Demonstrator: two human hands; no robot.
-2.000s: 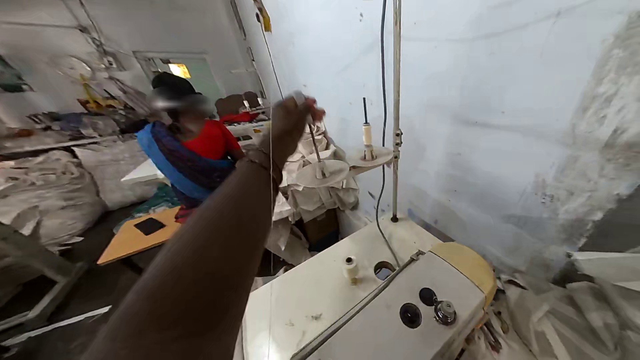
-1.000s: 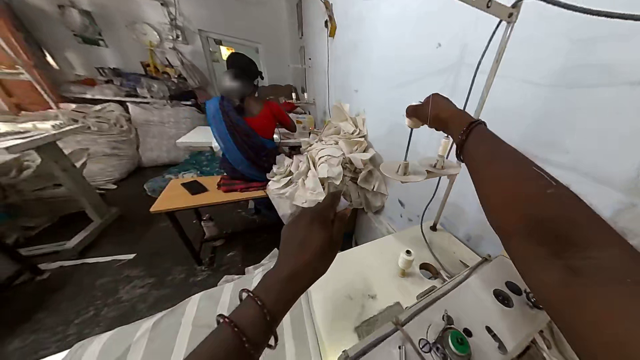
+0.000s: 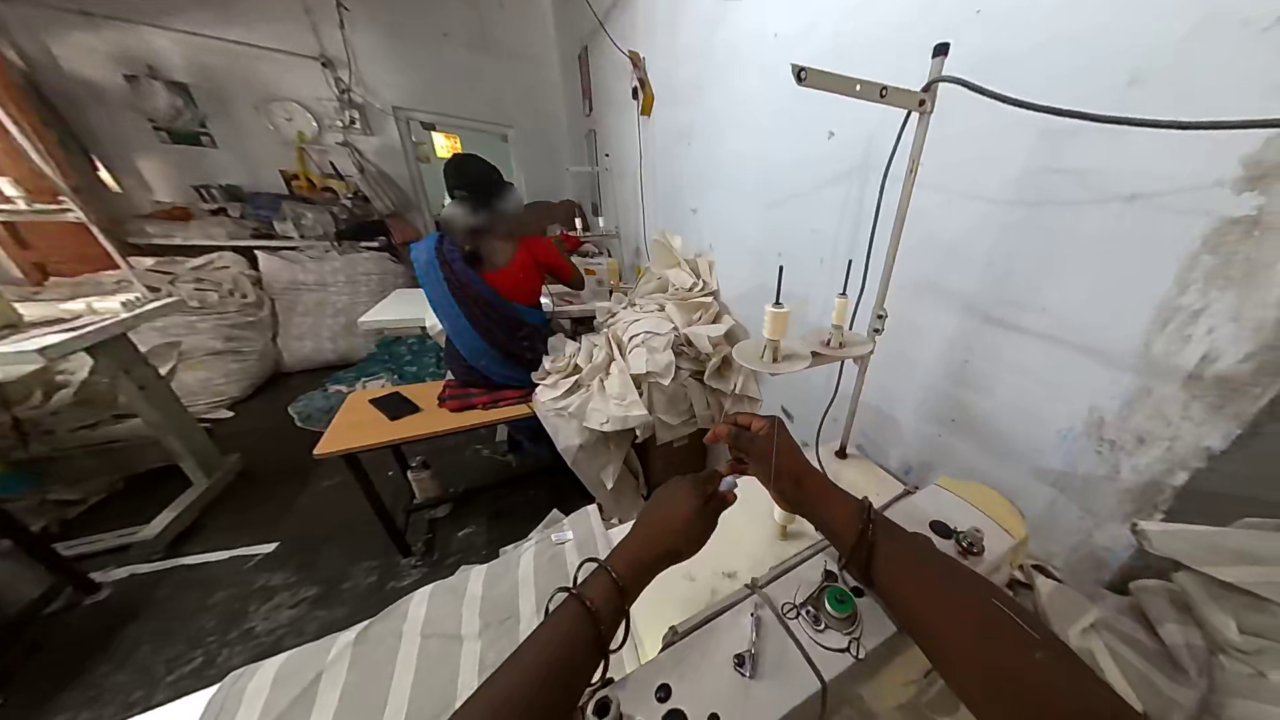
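Above the white industrial sewing machine [image 3: 700, 665], my left hand [image 3: 680, 515] and my right hand [image 3: 765, 455] meet at the fingertips. A thin thread runs by my right hand, and both hands pinch something small, likely thread; a small whitish bit shows beside the left fingers. Behind them, a cone of cream thread [image 3: 776, 322] stands on the spindle of the thread stand [image 3: 888, 250], with a smaller spool [image 3: 839, 308] beside it. Another small spool [image 3: 783, 520] sits on the machine table, partly behind my right wrist. Grey-and-white striped fabric [image 3: 430, 640] lies at the left.
A person [image 3: 490, 290] in red and blue sits ahead at another machine. Crumpled cream fabric [image 3: 650, 350] is heaped between us. A wooden bench [image 3: 420, 425] carries a dark phone [image 3: 394, 405]. Large sacks [image 3: 335, 305] stand at the back left, and the wall is on the right.
My right hand has come down from the cone, which now stands on the stand's spindle, let go. It has joined my left hand over the machine table.
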